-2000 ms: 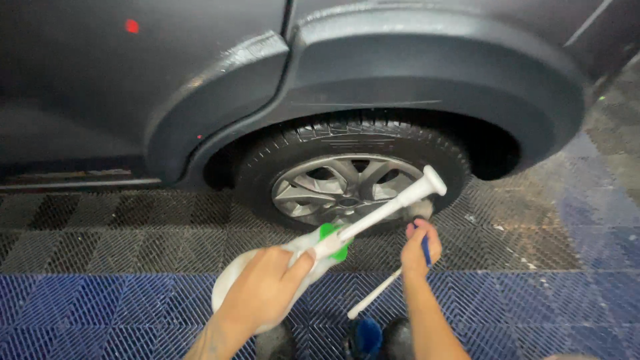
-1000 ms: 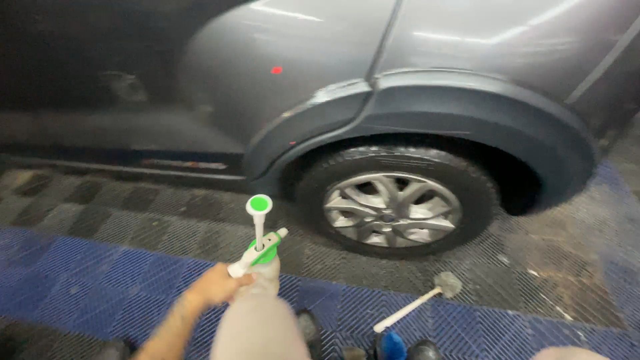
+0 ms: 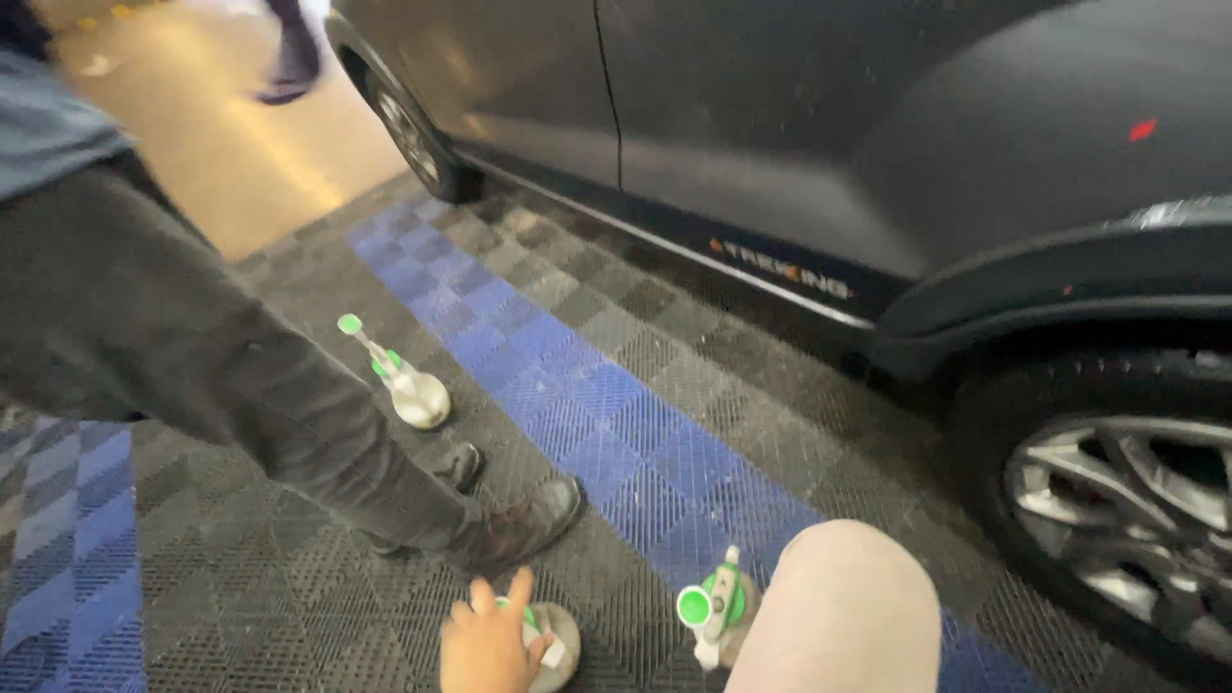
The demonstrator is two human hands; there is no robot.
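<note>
My left hand is at the bottom, fingers spread over the green and white top of a pump sprayer bottle; whether it touches the bottle is unclear. A second pump sprayer, white with a green collar and a round green-capped handle, stands to its right, beside my bent knee. Farther off, a third sprayer of the same kind stands on the floor near another person's shoes. My right hand is out of view.
A co-worker's leg in dark trousers and brown shoe occupy the left. A dark grey car runs along the right, its near wheel at the right edge. Ribbed black, grey and blue tiles cover the floor. Another person's foot shows at top left.
The view has swung far to the left. The sprayer that my left hand gripped is out of that grip, and the hand is now open over a bottle.
</note>
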